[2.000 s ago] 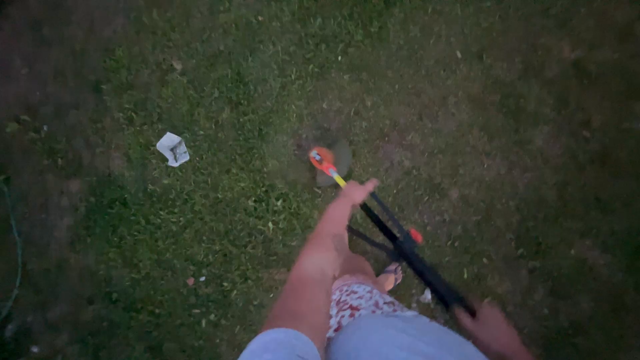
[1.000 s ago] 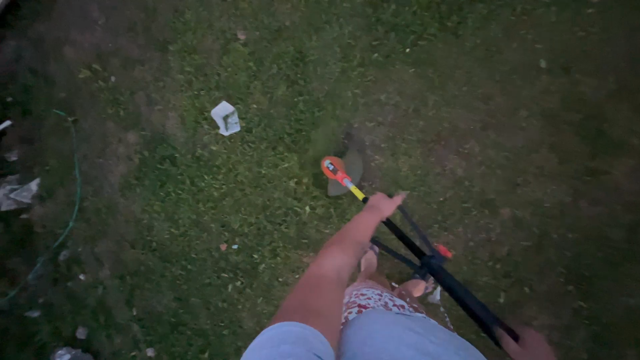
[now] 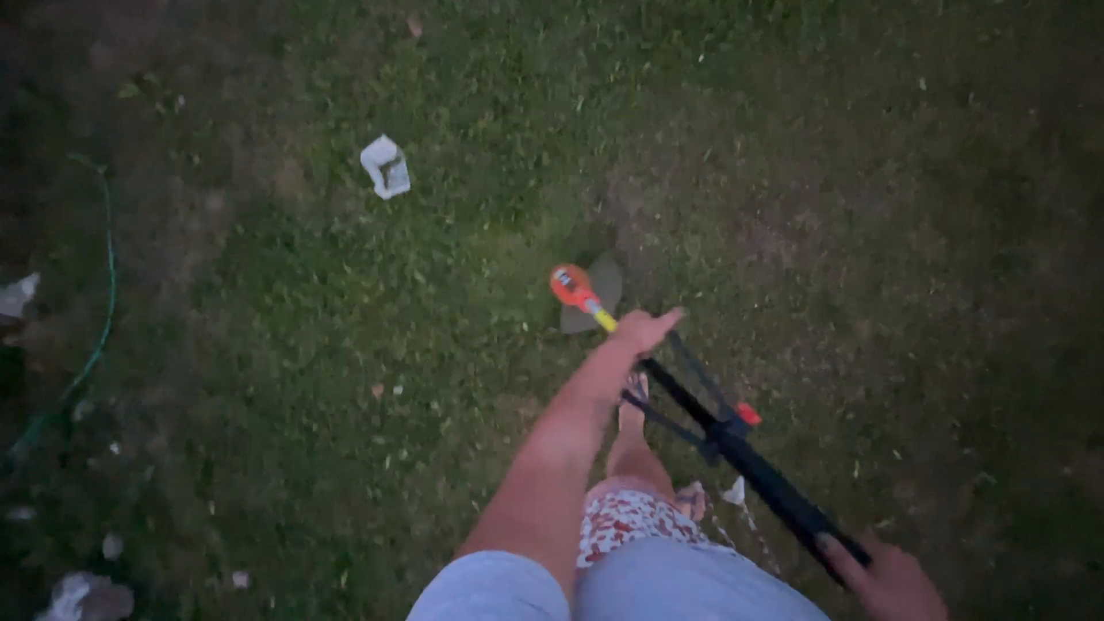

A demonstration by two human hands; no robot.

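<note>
A string trimmer (image 3: pixel 763 479) with a black shaft runs diagonally from the lower right to the middle of the view. Its orange head (image 3: pixel 570 285) and dark guard (image 3: pixel 604 280) are low over the grass, past a yellow band on the shaft. My left hand (image 3: pixel 647 332) grips the front handle near that band, one finger pointing out to the right. Around the rear of the shaft my right hand (image 3: pixel 893 573) is closed, slightly blurred. The cutting line cannot be made out.
A white plastic container (image 3: pixel 385 167) lies on the grass at upper left. A thin green hose (image 3: pixel 110 259) curves along the left edge, with pale litter (image 3: pixel 86 597) at lower left. My sandalled foot (image 3: pixel 634 392) is below the trimmer's guard.
One foot has come forward beneath the trimmer shaft. Both hands keep hold of the trimmer. The view has shifted, bringing the green hose further in than at first.
</note>
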